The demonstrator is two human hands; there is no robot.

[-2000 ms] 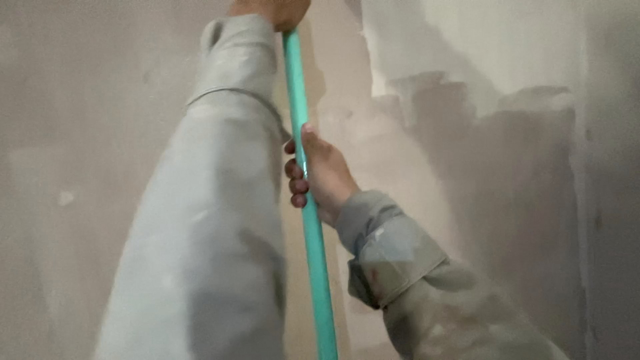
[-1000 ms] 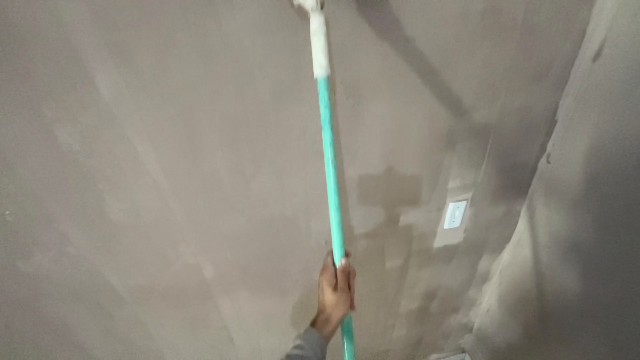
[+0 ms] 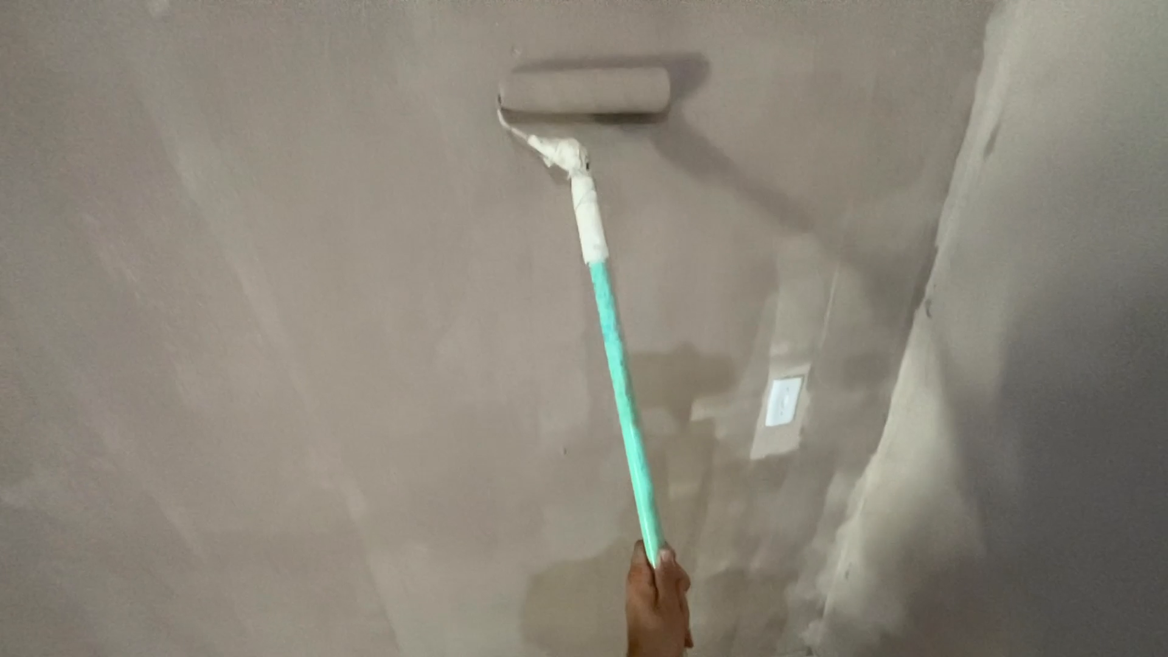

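My left hand [image 3: 657, 607] grips a turquoise extension pole [image 3: 625, 401] at the bottom centre; the pole's lower end is out of view. A white sleeve and a white-coated joint [image 3: 564, 155] connect the pole to the wire frame of a paint roller. The roller cover [image 3: 586, 91] lies roughly level against the wall [image 3: 365, 274] near the top centre, with its shadow around it. My right hand is outside the view.
A white electrical wall plate [image 3: 784, 401] sits right of the pole, within a paler patch. Farther right, an uneven corner edge [image 3: 912, 338] meets the adjoining wall [image 3: 1077, 274]. Darker, damp-looking patches [image 3: 584, 593] mark the lower wall.
Two seconds ago both hands were on the pole; the right one has left view. The whole roller now shows, and the view has shifted widely.
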